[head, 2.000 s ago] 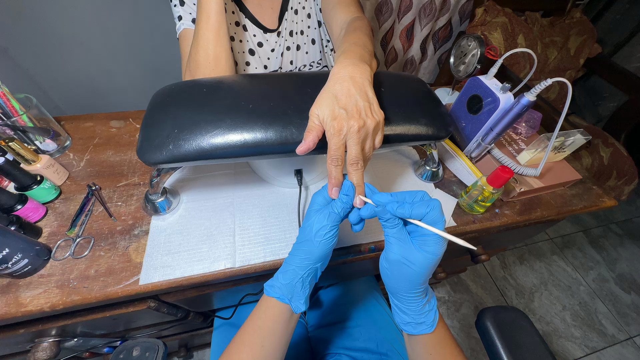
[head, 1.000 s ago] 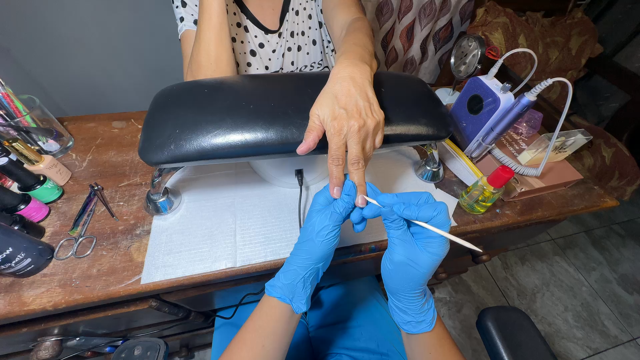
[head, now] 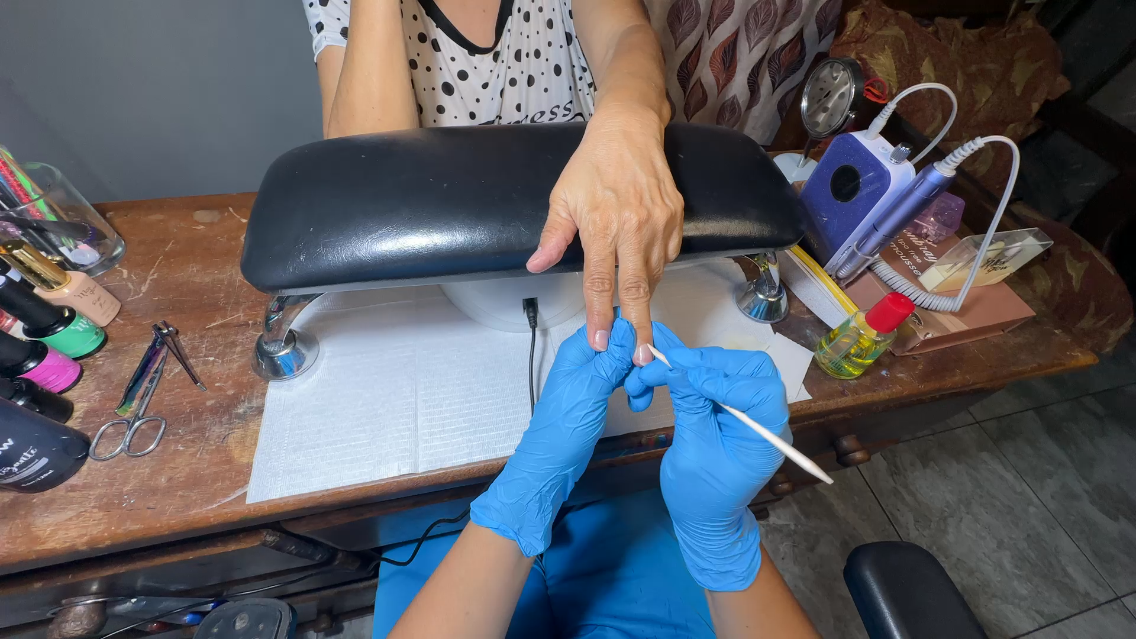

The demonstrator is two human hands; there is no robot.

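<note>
My right hand [head: 723,435], in a blue disposable glove, grips a slim wooden cuticle stick [head: 772,436]. One tip of the stick touches the nail of a finger on another person's hand [head: 621,200]; the other end points down to the right. In a matching glove, my left hand [head: 577,417] holds that person's fingertips from below and between, its own fingertips partly hidden. The person's hand lies palm down over a black padded armrest [head: 497,200], with two fingers extended toward me.
White paper towel [head: 355,408] lies under the armrest on the wooden table. Nail polish bottles [head: 75,333], small scissors [head: 133,435] and a glass of tools [head: 93,244] are at left. At right stand a purple nail drill unit [head: 843,186] and a red-capped oil bottle [head: 856,342].
</note>
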